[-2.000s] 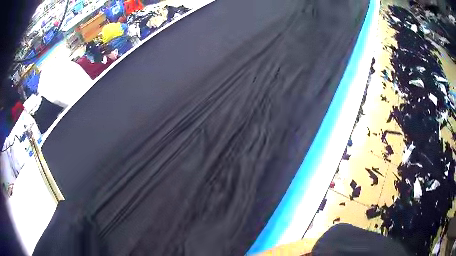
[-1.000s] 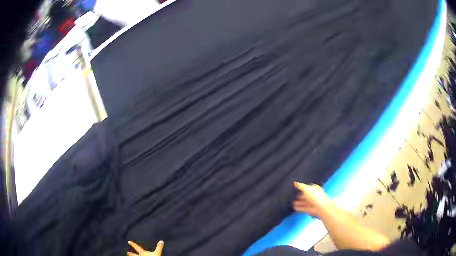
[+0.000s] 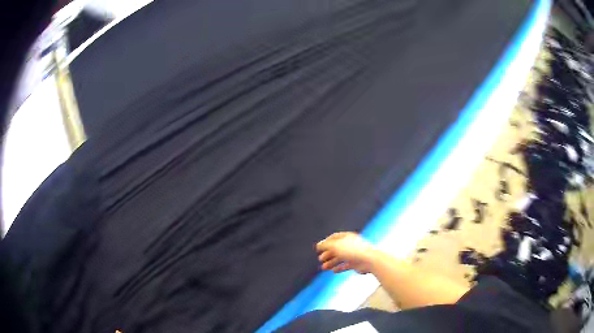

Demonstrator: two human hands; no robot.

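A wide black fabric ply covers most of the table, with long wrinkles running from the lower left to the upper right. A bright blue fabric ply shows as a strip along its near edge. My right hand is bare and lies at the black ply's near edge beside the blue strip, its fingers bent down; I cannot tell whether it pinches the cloth. Only a tiny bit of my left hand shows at the bottom edge, the rest cut off.
The white table rim runs outside the blue strip. Dark fabric scraps litter the tan floor at right. A pale metal end rail stands at the left by white table surface. Darker bunched cloth lies lower left.
Both hands came into view after the first frame. Since then my right hand has shifted left in view with its fingers more bent; my left has almost left the picture. Wrinkles near the blue edge look flatter.
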